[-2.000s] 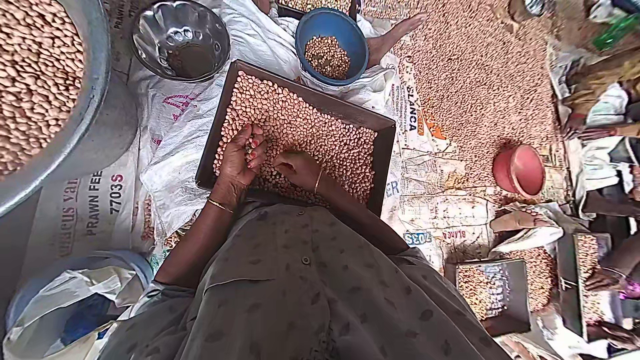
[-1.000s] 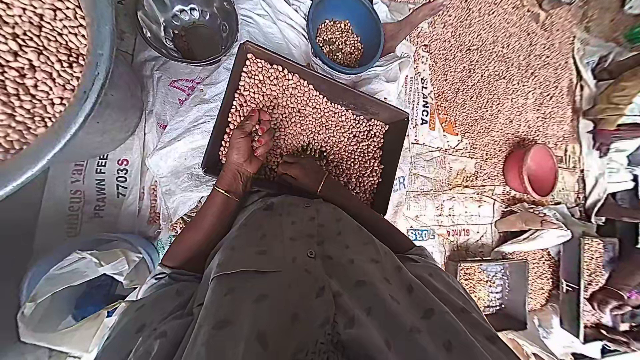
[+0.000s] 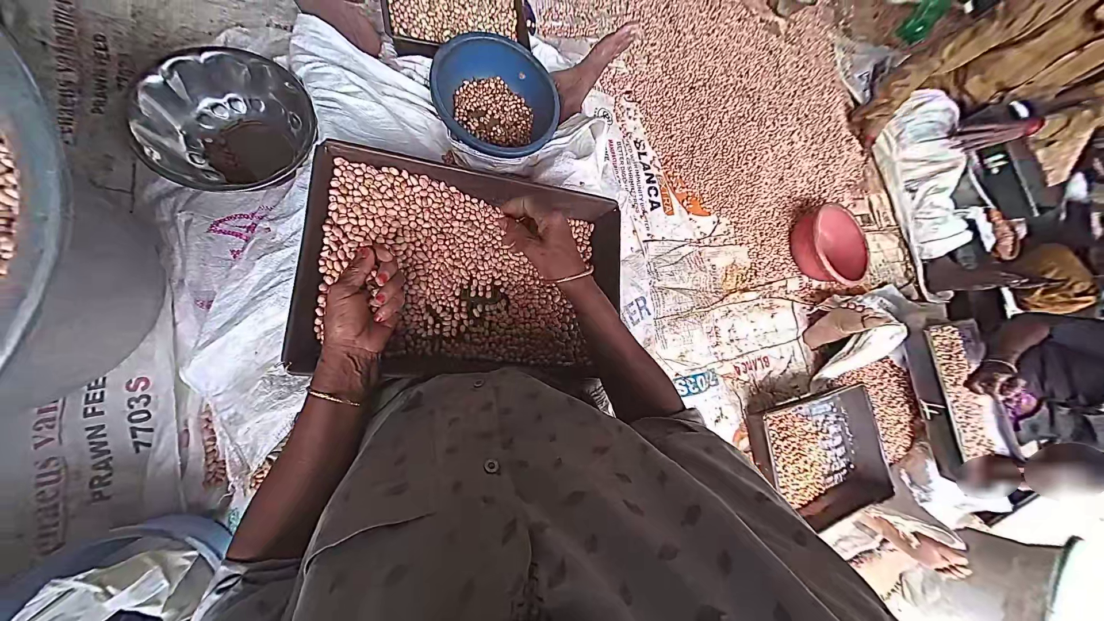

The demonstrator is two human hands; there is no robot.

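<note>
A dark rectangular tray [image 3: 297, 285] rests in front of my lap, covered with a layer of shelled peanuts [image 3: 431, 233]. My left hand [image 3: 364, 302] is palm up over the tray's left part, its fingers curled; peanuts seem to lie in it, partly hidden by the fingers. Over the tray's right part, my right hand [image 3: 543, 240] is bent down with thumb and fingertips close together near the peanuts. Whether something is between those fingertips cannot be made out. Below the middle of the layer, the dark tray bottom shows between nuts.
A blue bowl [image 3: 440, 82] with peanuts stands beyond the tray, near another person's foot [image 3: 599, 67]. A fluted metal bowl [image 3: 155, 112] is at upper left, a large metal basin [image 3: 39, 259] at far left. Right are a red bowl [image 3: 830, 245], spread peanuts, another tray [image 3: 873, 448] and co-workers.
My right hand has moved right and away from me, from the near middle of the tray to its right part. More of the nuts at the near middle now show. My left hand stays over the left part.
</note>
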